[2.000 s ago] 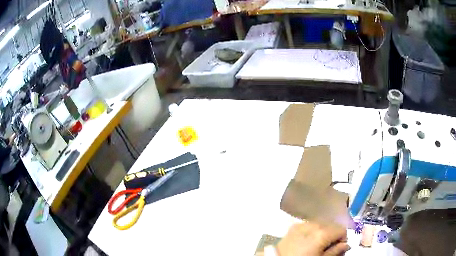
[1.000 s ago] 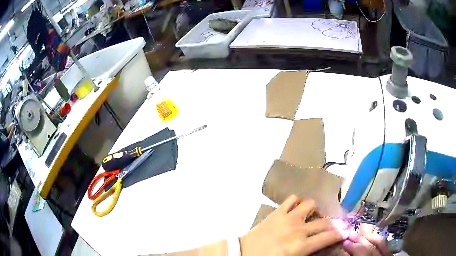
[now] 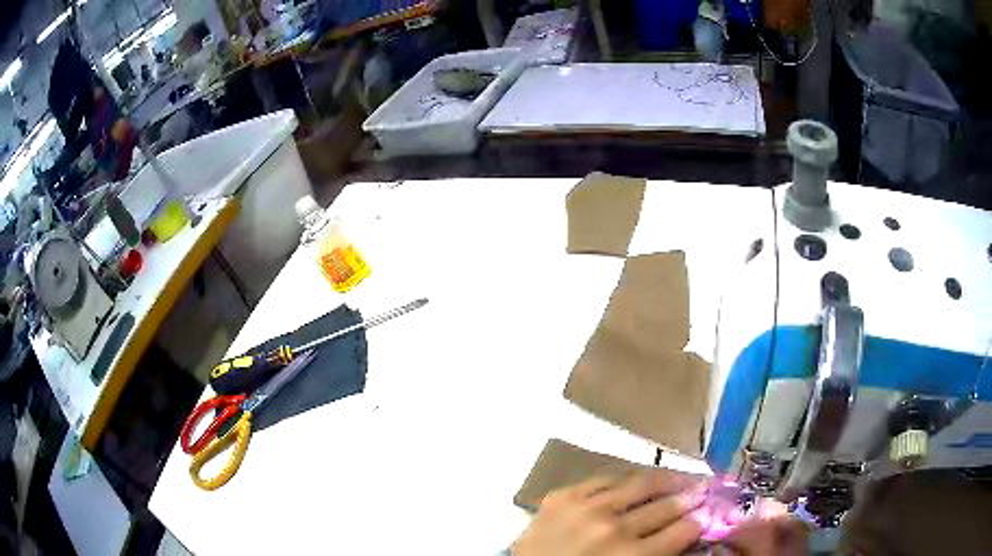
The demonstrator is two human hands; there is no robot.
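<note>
Brown fabric pieces lie in a strip on the white table, running back from the needle area. Another brown piece lies nearer me, its right part under my left hand. My left hand lies palm down on it, fingertips at the pink-lit needle area. My right hand is blurred and partly cut off by the bottom edge, fingers close to the needle; what it grips cannot be told. The sewing machine head, white with a blue stripe, stands at the right.
Scissors and a screwdriver lie on a dark cloth at the left. A small bottle with yellow-orange lower part lies behind them. White tubs and another machine stand beyond the table.
The fabric strip reaches less far over my left hand, and a nearer brown piece shows more. My left hand rests over that piece. The view has shifted; the bottle shows more fully.
</note>
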